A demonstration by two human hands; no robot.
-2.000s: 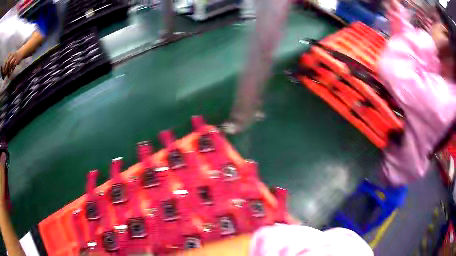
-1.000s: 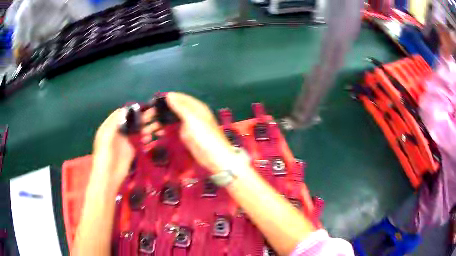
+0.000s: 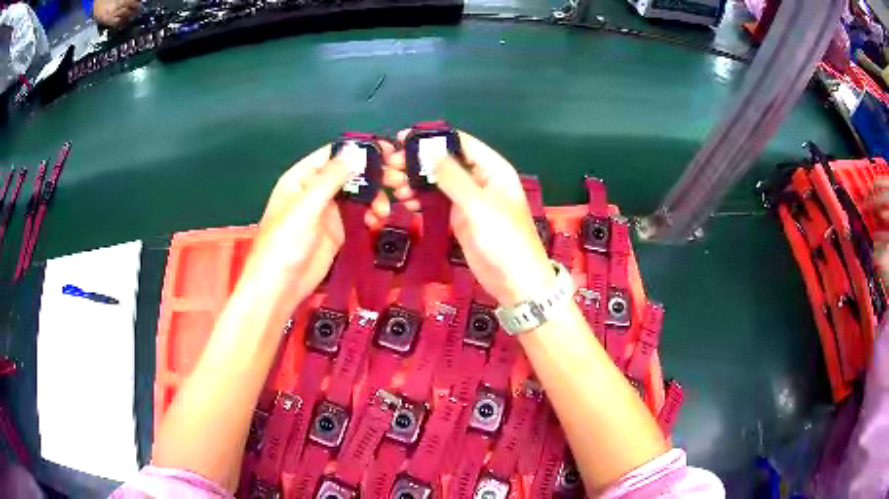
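My left hand holds a smartwatch with a black case, its display lit white, the thumb on the screen. My right hand holds a second smartwatch, also lit white, the thumb at its lower edge. The two watches are side by side, upright, above the far edge of the tray. Their dark red straps hang down. Below, an orange-red compartment tray carries many watches lying face down, round sensors up, such as this watch. The tray's left pockets show bare.
A white paper sheet with a blue pen lies left of the tray. Dark red straps lie at the far left. A grey metal post stands right. Another orange tray is at the right. Coworkers' parts show at the edges.
Both hands have moved slightly right and up in the picture with the watches, whose lit screens now face me. The view has shifted and is sharper; more of the paper shows.
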